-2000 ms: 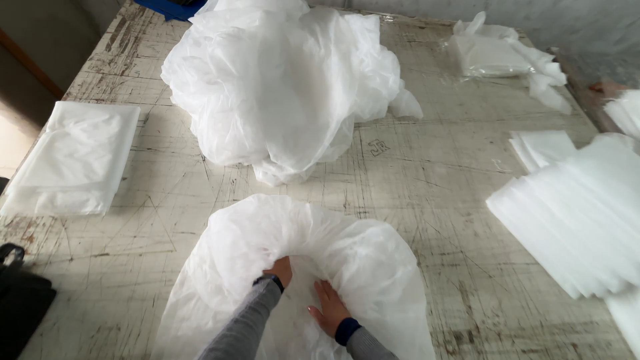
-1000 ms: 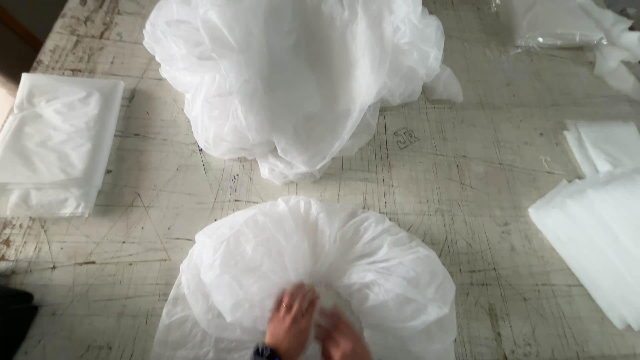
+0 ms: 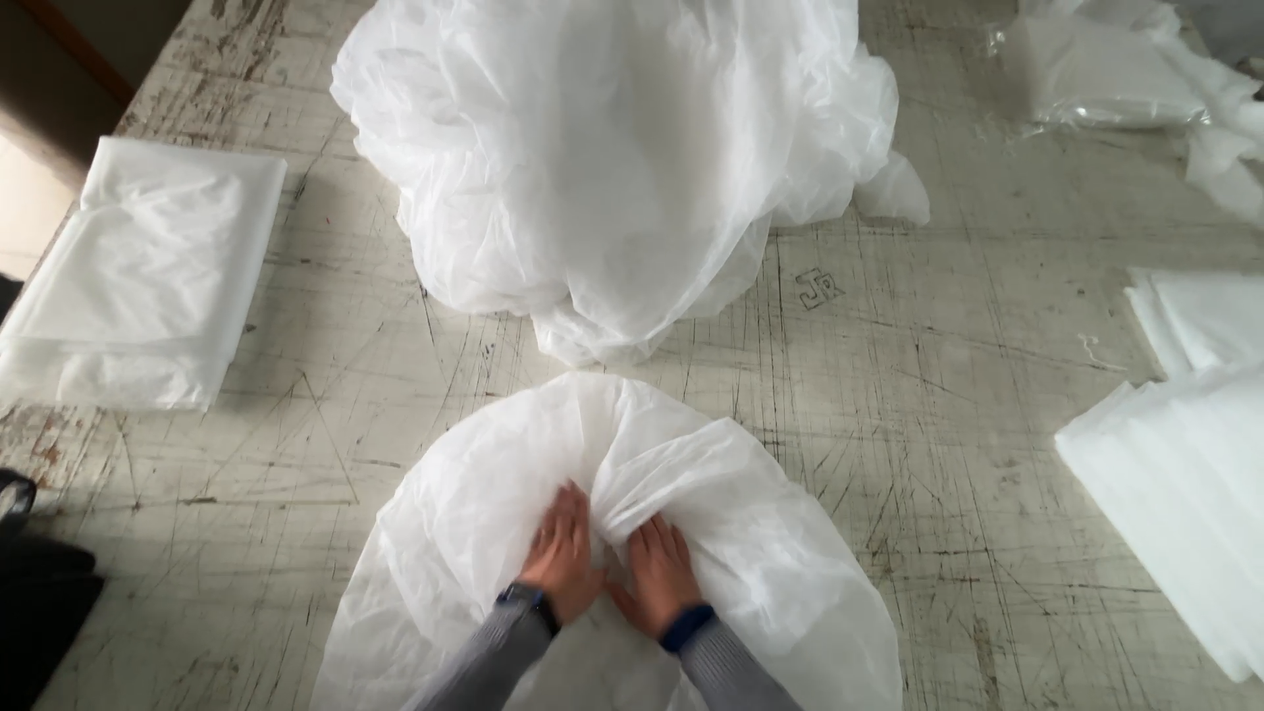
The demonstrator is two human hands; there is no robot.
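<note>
A gathered sheet of thin white, translucent material point(image 3: 780, 533) spreads over the near middle of the worktable, its far edge rounded. Both hands press on its folds. My left hand point(image 3: 565, 558) lies with its fingers extended on the cloth-like sheet, a dark band at the wrist. Close beside it, my right hand point(image 3: 660, 576) rests with fingers slightly bent against a fold, a blue band at its wrist. Neither hand is plainly gripping anything. Just beyond the sheet sits a large crumpled heap of similar white material point(image 3: 632, 148).
On the left lies a folded white sheet point(image 3: 148, 267), with a black object point(image 3: 44, 602) nearer me. Folded white sheets point(image 3: 1185, 444) are stacked on the right. A clear plastic packet point(image 3: 1116, 79) lies at the far right of the scratched table point(image 3: 948, 326).
My hands, close together near the bottom one second ago, are now farther forward and slightly apart on the sheet. Its folds around them have shifted.
</note>
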